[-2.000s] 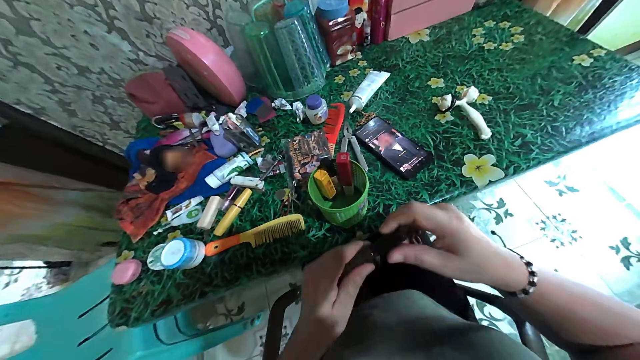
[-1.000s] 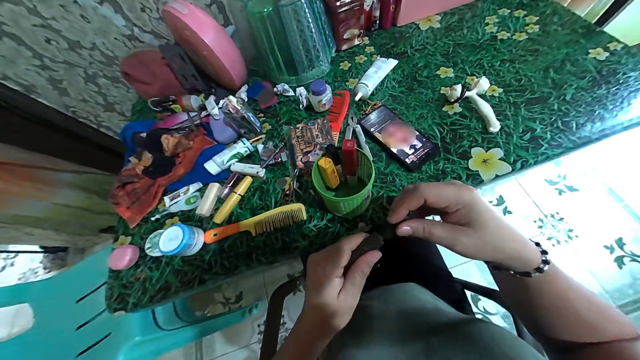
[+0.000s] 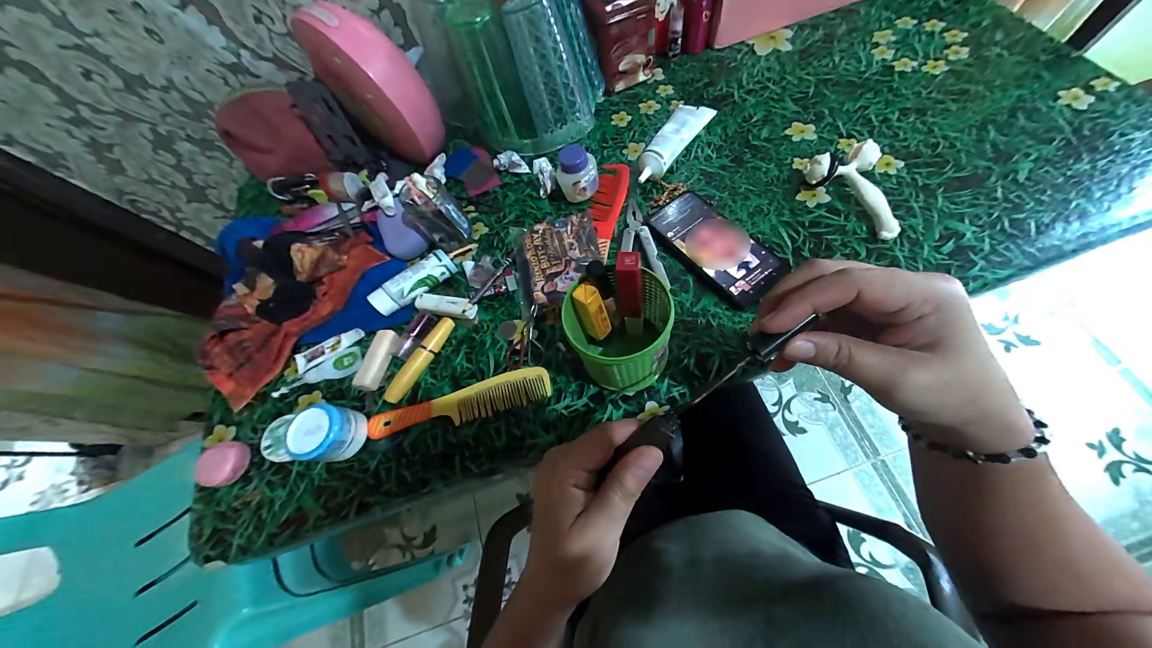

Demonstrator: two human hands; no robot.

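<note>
My left hand (image 3: 589, 513) grips a small black container (image 3: 664, 436) over my lap, just off the table's front edge. A thin wand runs from its top to a black cap (image 3: 779, 340), which my right hand (image 3: 873, 346) pinches between thumb and fingers. The tip of the wand is at or in the container's mouth; I cannot tell which. Nearest to the hands stands a green plastic basket (image 3: 621, 355) with a yellow box (image 3: 591, 311) and a red box (image 3: 628, 281) in it. A smartphone (image 3: 717, 247) lies behind my right hand.
A yellow-orange comb (image 3: 477, 400), a blue-lidded jar (image 3: 319, 432), tubes and cloths (image 3: 288, 297) cover the table's left part. Farther back are a red comb (image 3: 609, 202), a white tube (image 3: 677, 141), a purple-capped bottle (image 3: 576, 173) and a white roller-like tool (image 3: 859, 184). A teal chair (image 3: 99, 549) stands front left.
My hands have moved apart. The black cap with its thin wand now shows drawn away from the container; earlier both hands were close together around the dark item.
</note>
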